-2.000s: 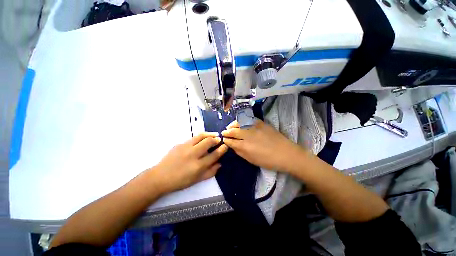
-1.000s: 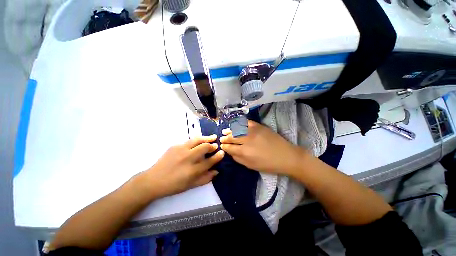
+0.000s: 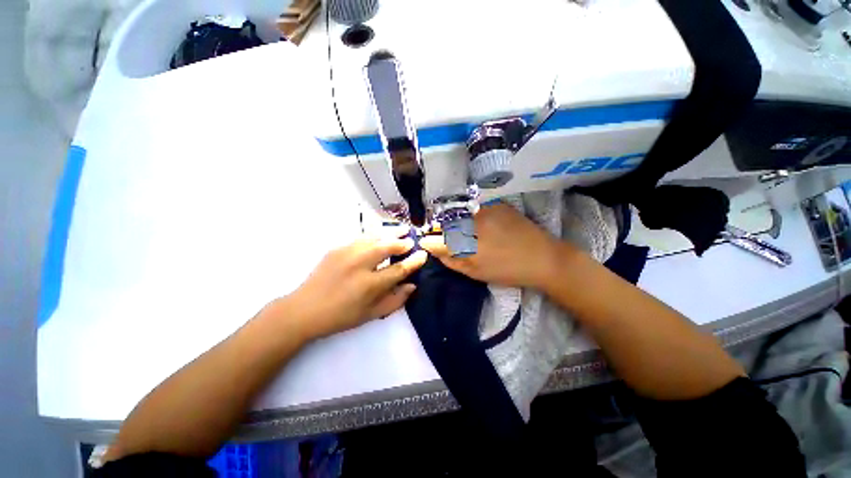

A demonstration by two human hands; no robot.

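A navy band (image 3: 457, 327) runs from the presser foot (image 3: 417, 227) down over the table's front edge. A light grey garment body (image 3: 537, 345) lies beside it on the right, under the machine arm. My left hand (image 3: 359, 280) pinches the navy cloth from the left, just below the foot. My right hand (image 3: 499, 247) holds the cloth from the right, its fingertips close to my left ones. A small grey plate (image 3: 460, 236) by the foot partly covers my right fingers. The needle cannot be made out.
The white machine head (image 3: 597, 70) spans the top. A black cloth strip (image 3: 714, 84) hangs from its arm. A slim silver tool (image 3: 758, 246) lies on the right. Grey garments (image 3: 793, 397) hang at lower right. A blue crate (image 3: 233, 459) shows below the table (image 3: 187, 233).
The navy cloth has moved up towards the foot, and both hands have moved up with it, closer to the foot. The view has shifted slightly.
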